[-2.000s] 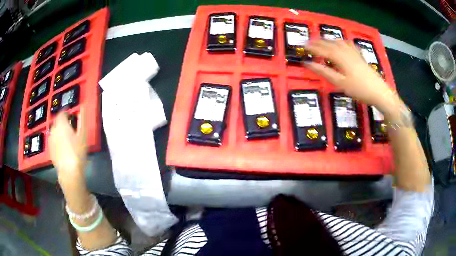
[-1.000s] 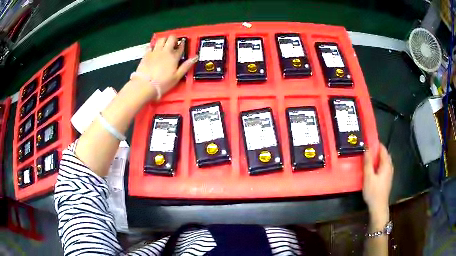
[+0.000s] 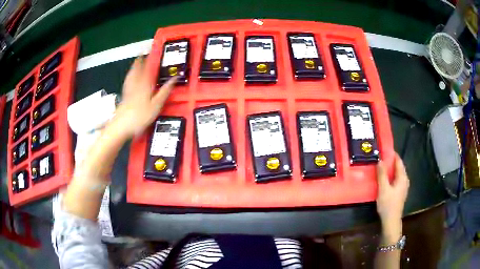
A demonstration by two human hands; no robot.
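The red foam tray (image 3: 210, 194) lies in front of me with two rows of five black electronic units. Each unit, such as the front left one (image 3: 165, 149), has a white printed label and a round gold sticker near its lower end. My left hand (image 3: 138, 102), blurred, is at the tray's left edge, fingers spread, a fingertip beside the back left unit. My right hand (image 3: 392, 184) holds the tray's front right edge. The white label strip (image 3: 92, 111) lies left of the tray, partly hidden by my left forearm.
A second red tray of dark units (image 3: 66, 152) stands tilted in view at left, with a sliver of another beyond it. A white line (image 3: 113, 56) crosses the dark green bench. A small white fan (image 3: 446, 55) and a grey round-edged stand (image 3: 445, 139) are at right.
Over two seconds my left hand crossed from the left tray to this tray's left side, and my right hand came from above the units to the right edge. Since one second ago, my left hand has left the back left unit.
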